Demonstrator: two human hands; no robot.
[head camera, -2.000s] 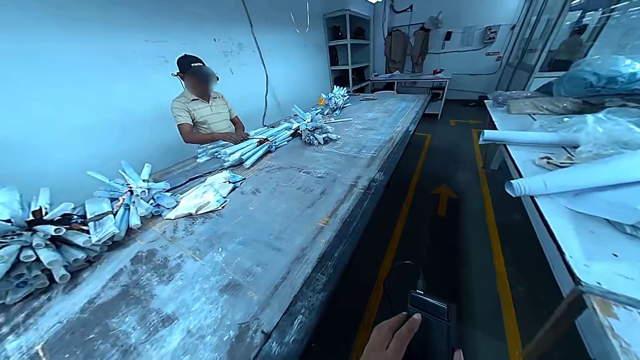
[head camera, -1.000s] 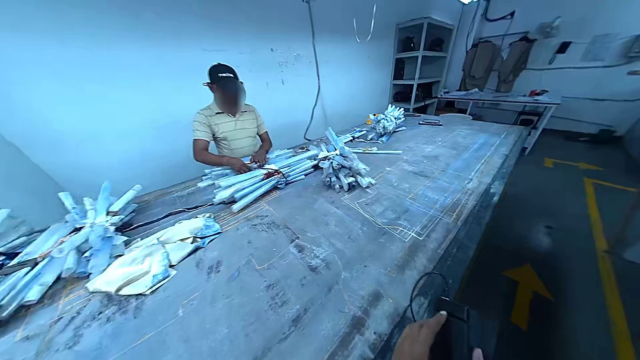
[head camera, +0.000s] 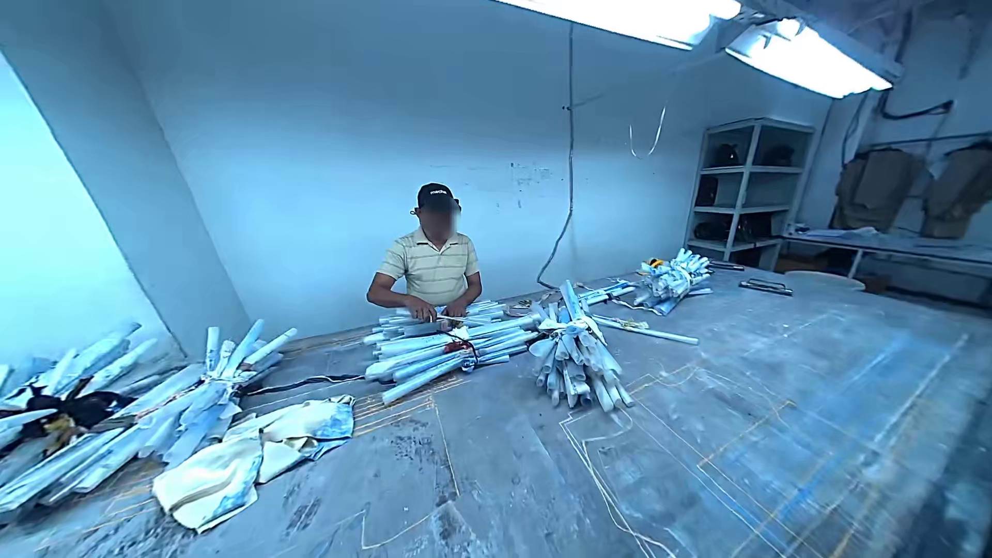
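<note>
Neither my left hand nor my right hand shows in the head view now. Across a long worktable lie tied bundles of rolled paper sheets: one bundle stands splayed at the middle, another lies by a co-worker, and a third is farther back. More rolls are bundled at the left. Beside them, a crumpled pale cloth with blue patches rests on the tabletop. The co-worker, in a cap and striped shirt, has both hands on the rolls across the table.
A metal shelf unit with dark items stands at the back right, next to a second table. Brown garments hang above that table. A cable runs down the wall. Chalk-like lines mark the tabletop.
The view has swung left and up. A hand with a dark device, seen at the bottom edge in both earlier frames, is out of view. The co-worker stays at the rolls.
</note>
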